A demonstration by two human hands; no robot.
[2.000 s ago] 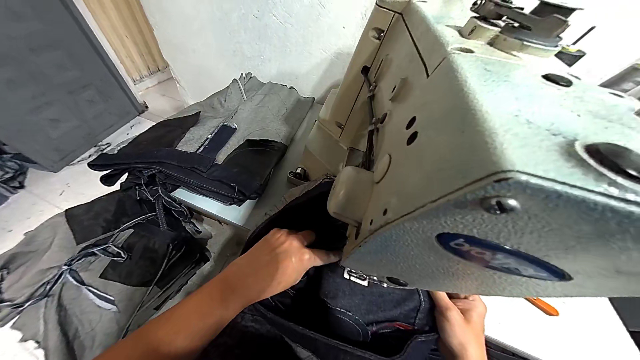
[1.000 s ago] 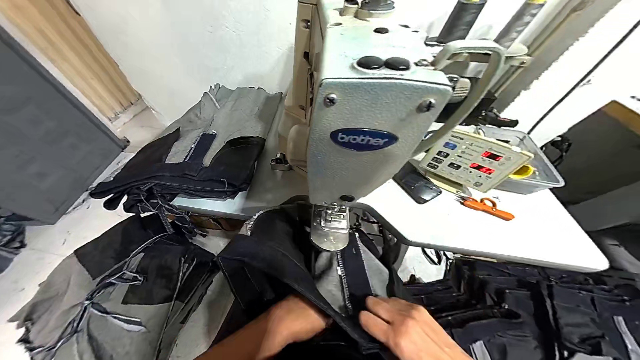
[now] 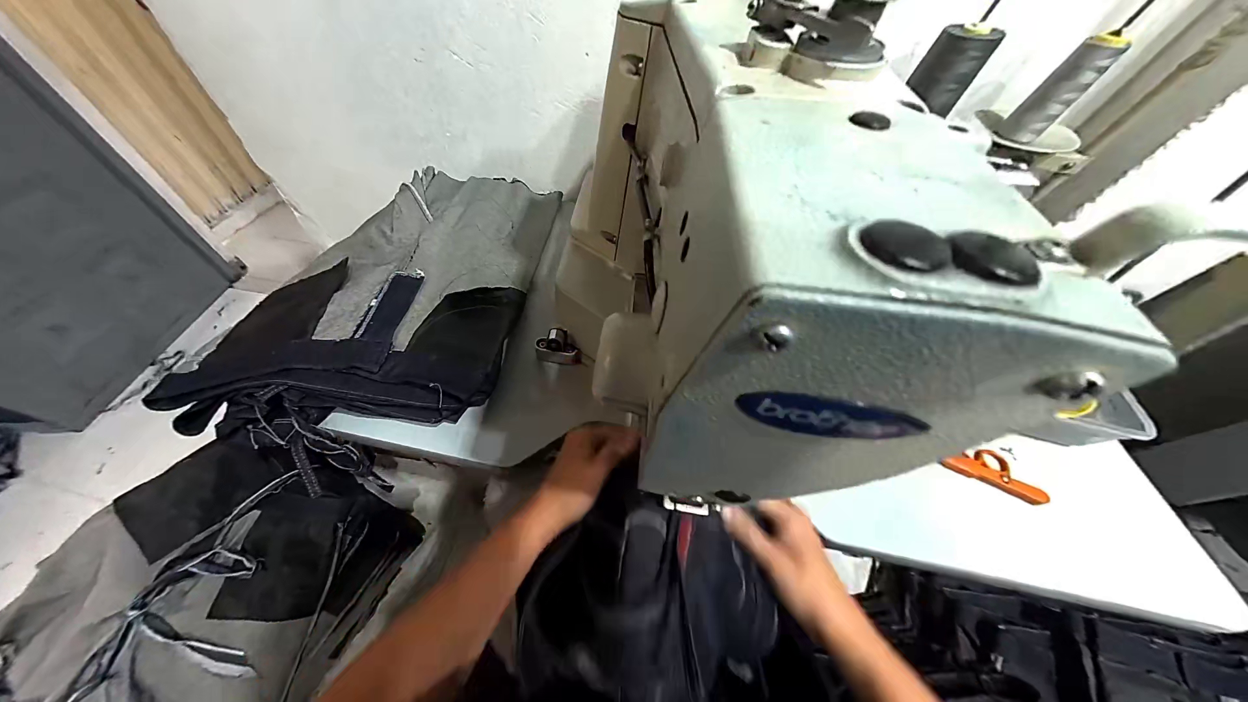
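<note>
A pair of dark denim trousers [image 3: 648, 604] lies under the head of a Brother industrial sewing machine [image 3: 838, 361], blurred by motion, with a red strip near the needle area. My left hand [image 3: 588, 468] is on the cloth just left of the machine head, its fingertips partly hidden behind it. On the other side, my right hand [image 3: 785, 546] touches the denim close to the presser foot, with its fingers bent. Whether either hand pinches the fabric cannot be made out. The machine head covers most of the needle area.
Folded denim pieces [image 3: 439, 331] are stacked on the table's left part, above more hanging pieces with loose threads [image 3: 273, 556]. A small metal part [image 3: 557, 346] sits beside the machine. Orange-handled thread snips [image 3: 999, 478] lie on the white tabletop [image 3: 916, 517]. More dark garments [image 3: 1072, 634] are at lower right.
Both hands have moved from the garment's near part up to either side of the machine head. The denim has been shifted, and the view has swung nearer the machine.
</note>
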